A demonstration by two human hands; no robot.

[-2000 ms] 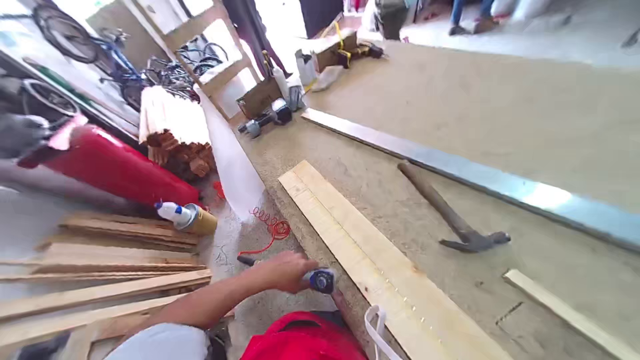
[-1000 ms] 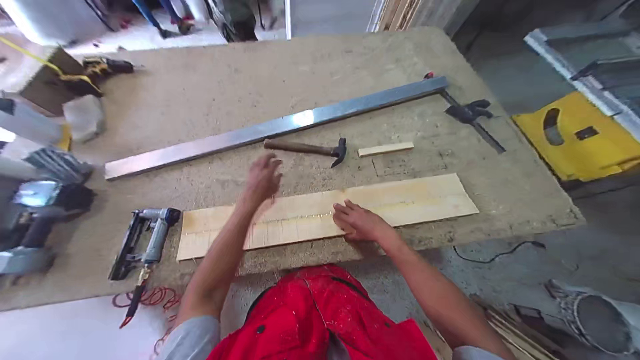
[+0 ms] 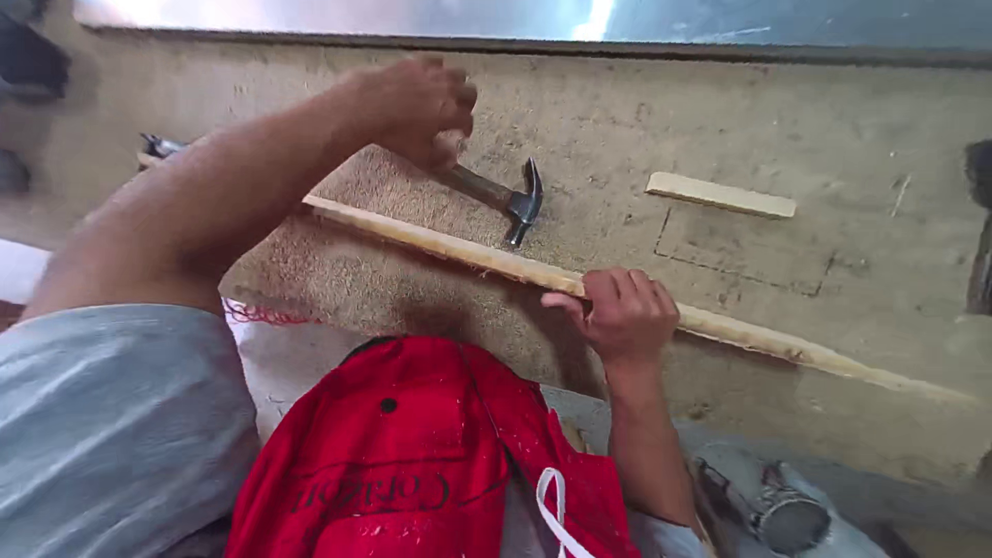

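My right hand [image 3: 632,314] grips a long pale wooden board [image 3: 480,256], its narrow edge facing up, just above the worktable's near side. My left hand [image 3: 426,116] is over the handle end of a claw hammer [image 3: 523,205], fingers curled; blur and the hand itself hide whether they close around the handle. The hammer's head points right, beyond the board. A short wooden strip [image 3: 721,195] lies right of the hammer, near pencil lines on the tabletop. My left forearm covers the board's left end.
A long metal straightedge [image 3: 496,27] crosses the far part of the worktable [image 3: 775,116]. Part of a metal tool [image 3: 159,145] shows behind my left forearm. Red coiled hose [image 3: 267,313] hangs by the near edge. Dark objects stand at the upper left and right edge.
The board lay flat one second ago and now stands on edge in my right hand. My left hand has moved to the hammer's handle end. The view is closer and tilted down.
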